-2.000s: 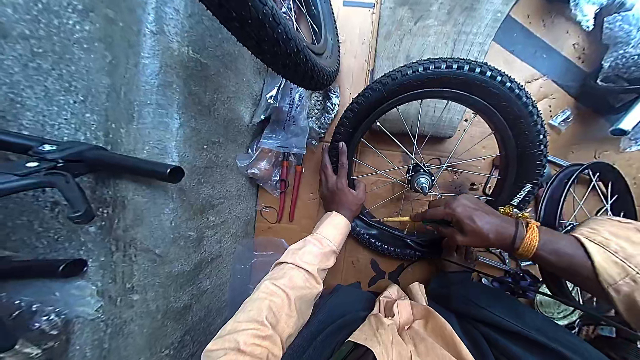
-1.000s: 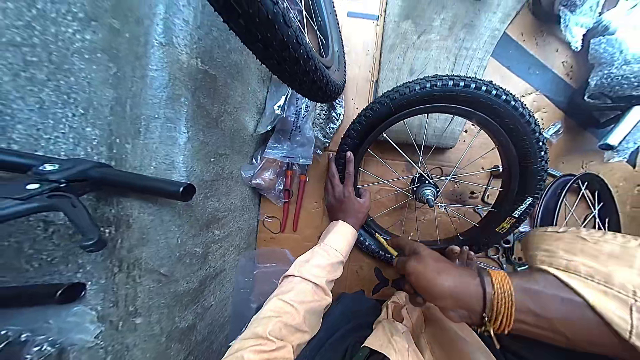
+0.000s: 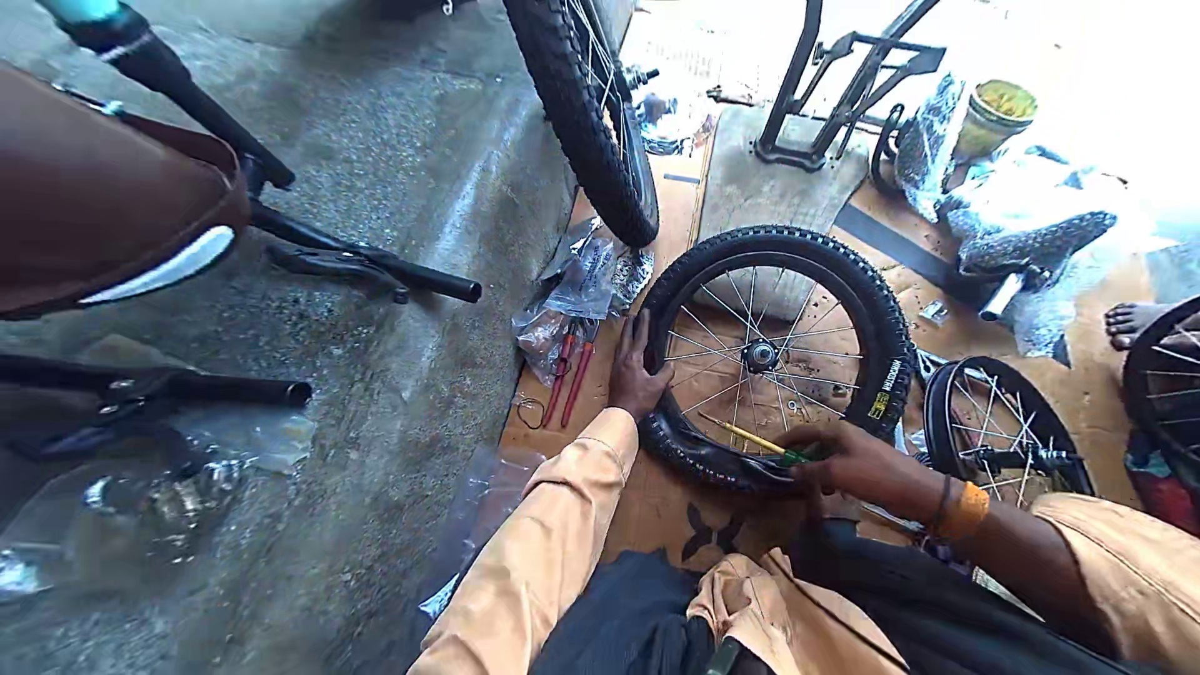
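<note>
A spoked bicycle wheel with a knobbly black tyre (image 3: pixel 886 319) lies on brown cardboard in front of me. On its left side my left hand (image 3: pixel 639 370) presses against the tyre, thumb towards the rim, fingers pointing away from me. My right hand (image 3: pixel 848 459), with an orange band at its wrist, is at the near right edge of the wheel. It grips a screwdriver-like tool with a green end and a thin yellowish shaft (image 3: pixel 745 435), which lies across the rim. Along the near side the tyre looks bulged off the rim. The right fingertips are partly hidden.
Red-handled pliers (image 3: pixel 570 382) and plastic bags (image 3: pixel 583 281) lie left of the wheel. An upright tyre (image 3: pixel 600 141) stands beyond them. Handlebars (image 3: pixel 412 274) reach in from the left. A smaller wheel (image 3: pixel 1008 431) lies at right, a frame (image 3: pixel 797 150) farther back. Someone's foot (image 3: pixel 1125 325) shows at far right.
My right hand has turned, and the tool now points left across the rim instead of lying close along the tyre's near left side. My left hand stays on the tyre. The view has tilted up.
</note>
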